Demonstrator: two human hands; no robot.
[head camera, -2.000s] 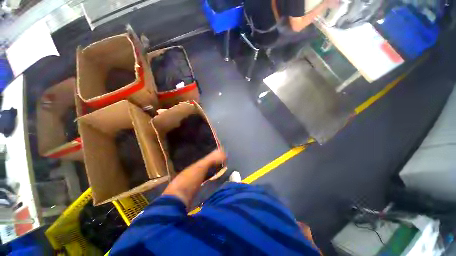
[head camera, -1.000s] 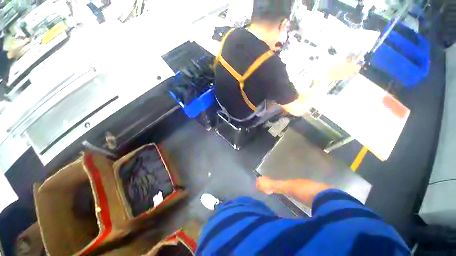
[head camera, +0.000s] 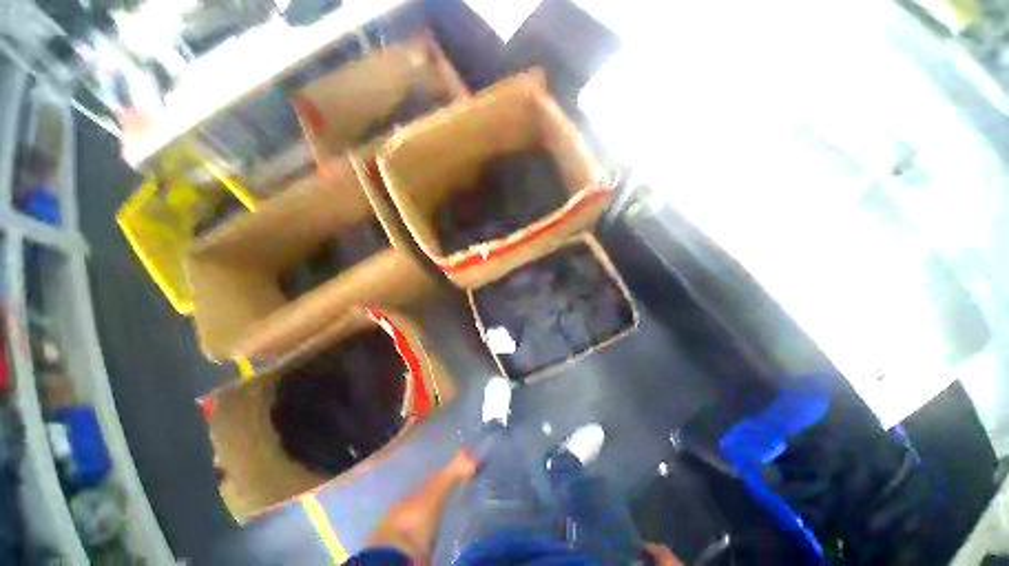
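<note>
Open brown cartons stand on the floor. One with red tape (head camera: 487, 265) holds dark pieces low inside. A smaller carton (head camera: 636, 315) beside it is filled with dark pieces (head camera: 559, 310). A nearer carton (head camera: 249, 453) also holds dark pieces. My left hand (head camera: 467, 464) is small and blurred, low in the picture, right of the nearer carton and apart from it; its fingers cannot be made out. My right hand (head camera: 661, 556) is mostly cut off by the bottom edge.
A long carton (head camera: 227, 293) and another carton (head camera: 360, 94) stand behind, with a yellow crate (head camera: 160, 243) at left. A bright white line table (head camera: 775, 166) runs along the right. A blue bin (head camera: 775, 426) is lower right. Shelving (head camera: 50, 260) lines the left edge.
The view has swung from the steel table and seated person back over the cartons. The hand seen by the steel table's edge one second ago is no longer there in view.
</note>
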